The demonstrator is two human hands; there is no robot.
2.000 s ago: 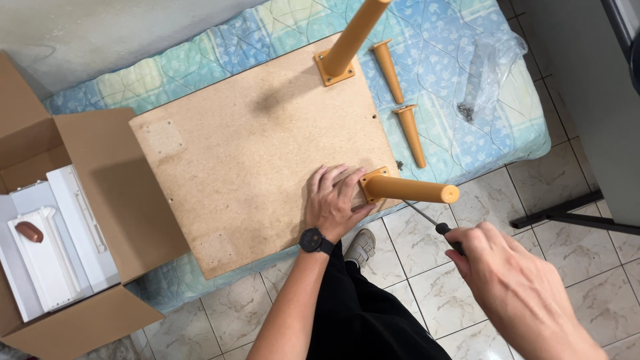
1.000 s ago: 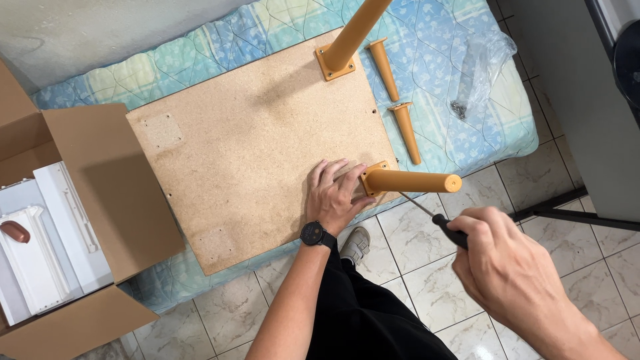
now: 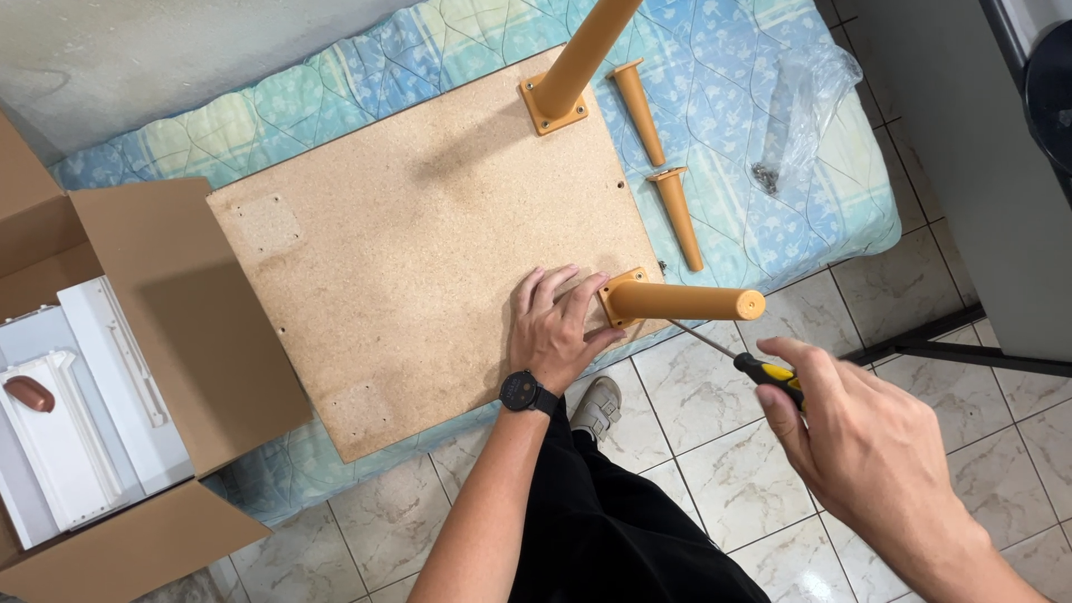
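My left hand point(image 3: 557, 322) lies on the particleboard panel point(image 3: 402, 251), its fingertips and thumb against the square base of an orange-tan leg point(image 3: 687, 300). My right hand point(image 3: 846, 435) grips the black and yellow handle of a screwdriver point(image 3: 766, 371). The thin shaft runs to the leg's base, where its tip is hidden behind the leg. A second leg point(image 3: 578, 63) stands on the panel's upper right corner, with screws in its plate. Two loose legs point(image 3: 641, 117) point(image 3: 680, 222) lie on the quilted cover beside the panel.
The panel rests on a bed with a blue-green quilted cover point(image 3: 737, 126). A clear plastic bag point(image 3: 808, 109) with small metal hardware point(image 3: 764, 176) lies at the right. An open cardboard box point(image 3: 193, 310) holding white parts point(image 3: 63, 435) stands at the left. Black metal bars point(image 3: 946, 343) cross low at the right.
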